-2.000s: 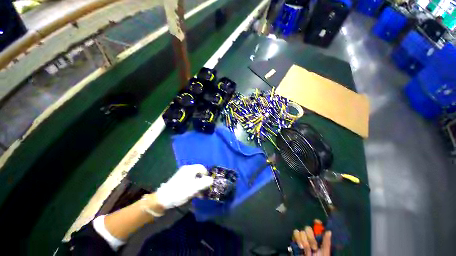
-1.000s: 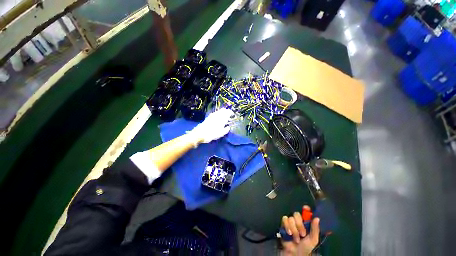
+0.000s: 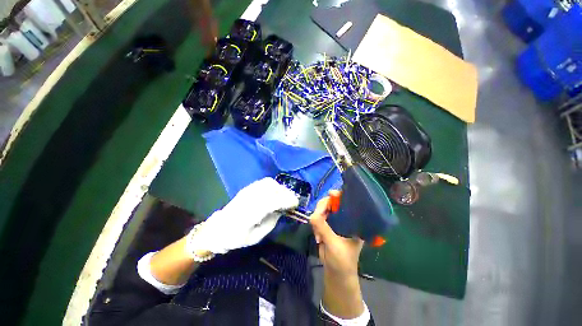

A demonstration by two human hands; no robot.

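Observation:
My left hand point(image 3: 249, 216), in a white glove, is at the near left side of a black housing point(image 3: 295, 183) on the blue cloth point(image 3: 239, 156). It covers part of the housing, and what its fingertips hold is hidden. My bare right hand point(image 3: 339, 248) is closed around the handle of a dark blue soldering gun point(image 3: 364, 207) with orange-red parts. The gun's metal barrel point(image 3: 336, 145) points up and left, towards the wire pile. Thin metal rods point(image 3: 297, 217) show between my two hands.
Several black housings point(image 3: 214, 76) stand by the conveyor's white rail point(image 3: 156, 153). One more dark piece lies on the belt. Beyond the cloth are loose wire leads point(image 3: 325, 86), a tape roll point(image 3: 381, 85) and cardboard point(image 3: 424, 67). A round fan point(image 3: 383, 146) and small dish point(image 3: 404, 191) are at right.
My left hand has gone from the wire pile back to the housing. My right hand has lifted the soldering gun and brought it left and up, beside the cloth. The view has shifted.

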